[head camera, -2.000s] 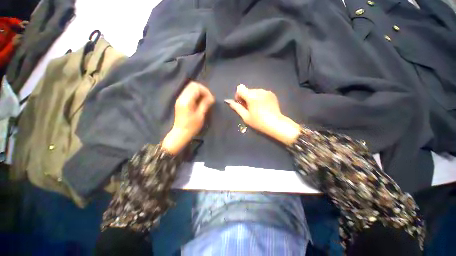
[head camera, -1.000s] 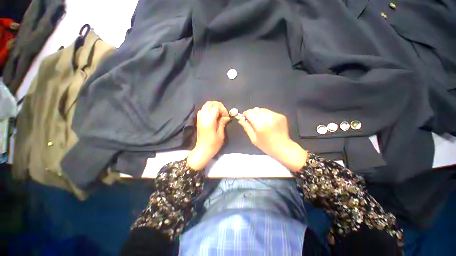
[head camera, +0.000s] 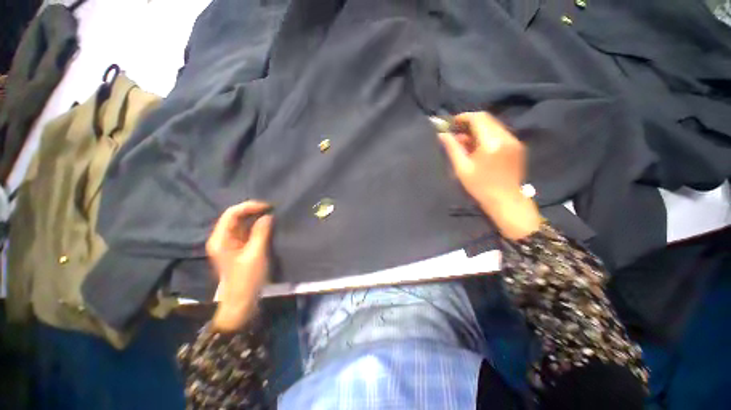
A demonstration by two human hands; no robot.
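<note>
A dark jacket (head camera: 377, 192) lies spread in front of me, its lower part near the table's front edge. Two gold front buttons (head camera: 324, 209) show on it between my hands. My left hand (head camera: 240, 248) is at the left front edge, thumb and fingers pinching the cloth; it is slightly blurred. My right hand (head camera: 490, 164) is above the cloth at the right, closed around a small tool with a pale tip, which looks like thread snips (head camera: 440, 123). Most of the tool is hidden in the fingers. A cuff button (head camera: 527, 190) shows beside my right wrist.
A khaki jacket (head camera: 68, 200) with a black hanger hook (head camera: 111, 74) hangs over the edge at the left. Another dark jacket with gold buttons (head camera: 567, 20) lies at the upper right. The white table edge (head camera: 385, 276) runs close to my body.
My hands were together at the lower front button and have moved apart, left hand to the left, right hand up and right. The front panel has shifted left, and the right sleeve's button row is mostly covered.
</note>
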